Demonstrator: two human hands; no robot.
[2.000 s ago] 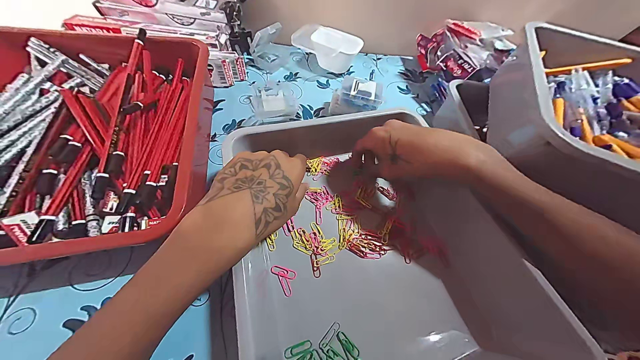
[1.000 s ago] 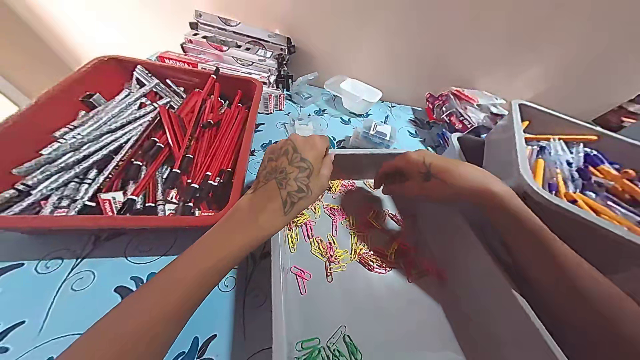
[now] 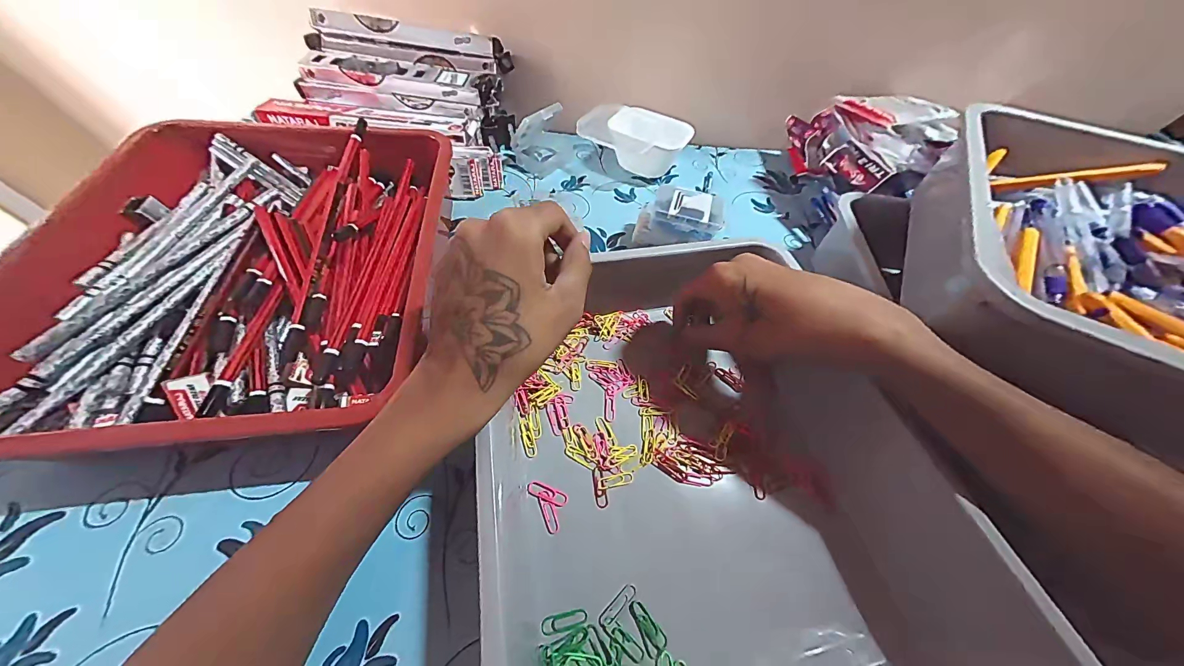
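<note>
A grey plastic tray (image 3: 721, 573) holds a spread of pink and yellow paper clips (image 3: 601, 444) towards its far end. Green paper clips (image 3: 610, 638) lie in a small heap at its near end. My left hand (image 3: 518, 277), with a flower pattern on its back, is raised over the tray's far left corner, fingers curled; whether something is between them cannot be told. Over the far part of the clips is my right hand (image 3: 740, 310), its fingertips pinched together and in shadow, so what they hold is hidden.
To the left a red bin (image 3: 430, 231) holds pencils and small boxes. Stacked boxes (image 3: 398, 83) stand behind it. Clear plastic containers (image 3: 652, 139) and a lidded one (image 3: 680, 217) sit beyond the tray. Plastic packets (image 3: 874, 139) and a grey bin of pens (image 3: 980, 231) are on the right.
My left hand has gone from the clips at the tray's far left to above its far edge. My right hand stays over the clips. The view has shifted.
</note>
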